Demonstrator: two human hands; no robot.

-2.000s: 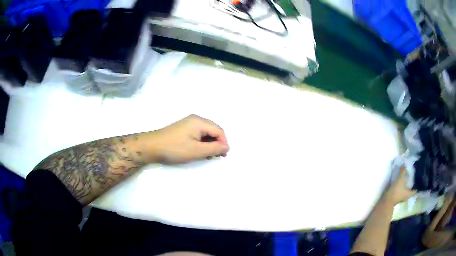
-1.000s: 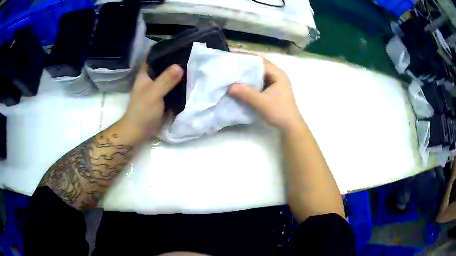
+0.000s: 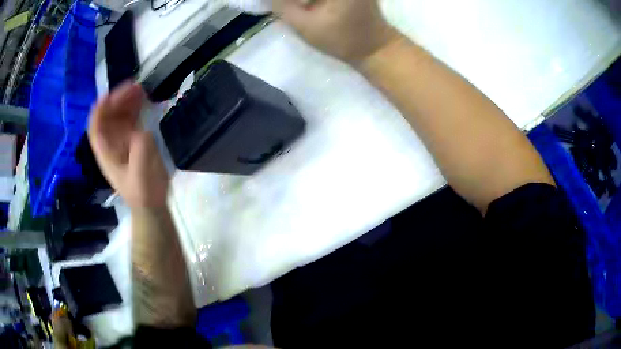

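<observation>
A thick black box-shaped unit (image 3: pixel 238 126) stands on the white-covered bench (image 3: pixel 354 150), with ribs on its left side and a small slotted part low on its near face. No bag is around it. My left hand (image 3: pixel 129 150) is raised left of the unit, blurred, with fingers apart and nothing visible in it. My right hand (image 3: pixel 333 24) is at the top edge of the picture, beyond the unit and to its right, partly cut off; its fingers and whatever they may hold cannot be made out.
A flat black panel (image 3: pixel 121 51) is at the upper left beside the raised rear ledge (image 3: pixel 180 34). A blue crate (image 3: pixel 65 116) is at the far left. More black units (image 3: pixel 90 286) lie at the lower left. Blue crates with black parts (image 3: pixel 579 184) are at the right.
The view has swung left. The black unit has left my hands and stands on the bench. The white bag is no longer clearly visible. My hands have moved apart.
</observation>
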